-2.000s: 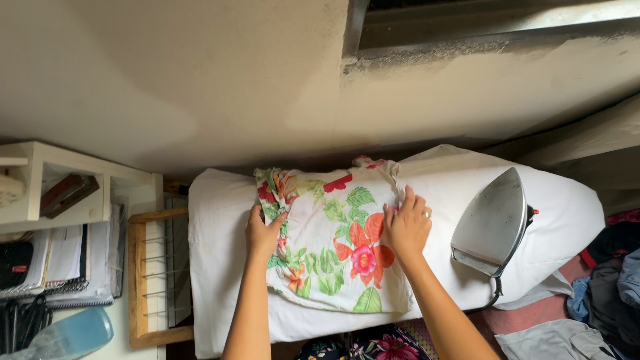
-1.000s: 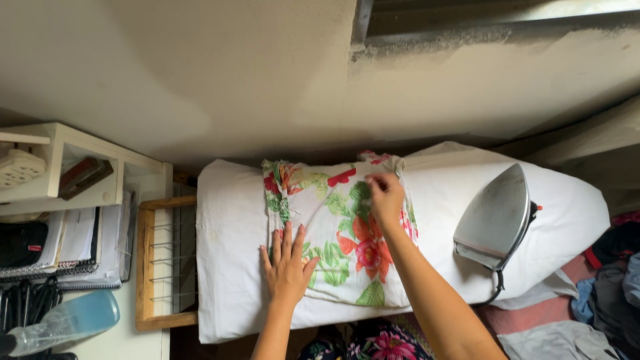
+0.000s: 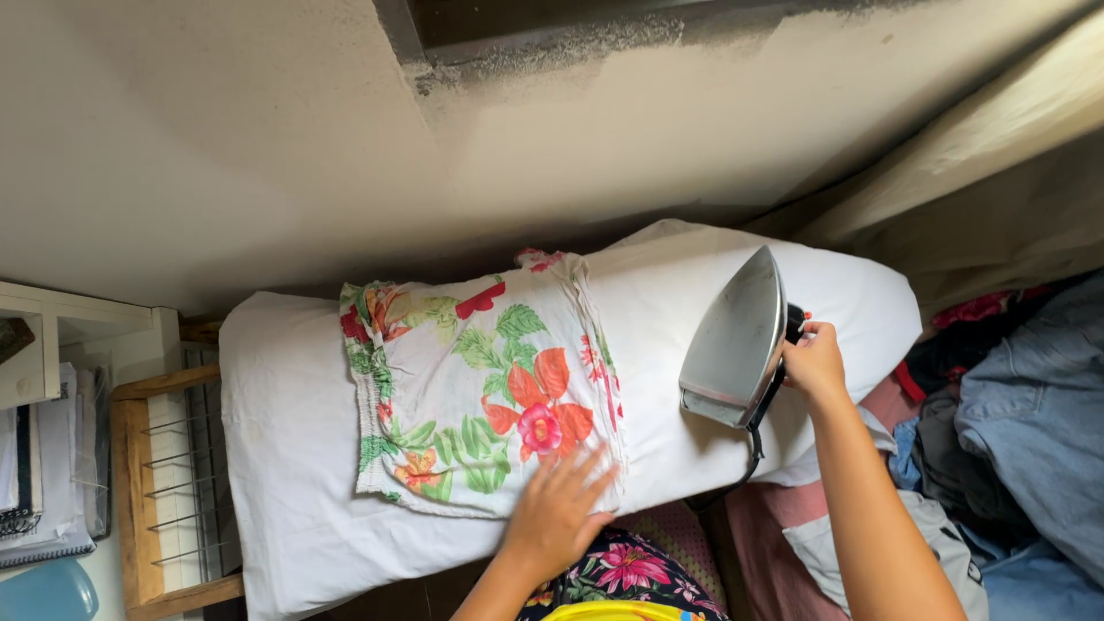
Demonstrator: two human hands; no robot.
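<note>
A white garment with a floral print (image 3: 466,379) lies spread over the white-covered ironing board (image 3: 285,517), its gathered elastic edge to the left. My left hand (image 3: 561,509), fingers apart, rests at the garment's lower right edge. To the right, an electric iron (image 3: 737,345) stands tilted up on its heel, its metal soleplate facing left. Around the iron's handle, on its right side, my right hand (image 3: 811,358) is closed. Part of the handle is hidden by the fingers. The iron's dark cord runs down over the board's near edge.
Left of the board stand a wooden frame with metal wires (image 3: 134,500), a white shelf (image 3: 164,345) with notebooks (image 3: 65,466), and a blue plastic object (image 3: 52,591). Piled clothes (image 3: 1026,431) lie at the right. Behind the board rises a wall (image 3: 259,155).
My right hand has moved right from the garment to the iron and taken hold of its handle. The left hand has shifted right along the garment's near edge.
</note>
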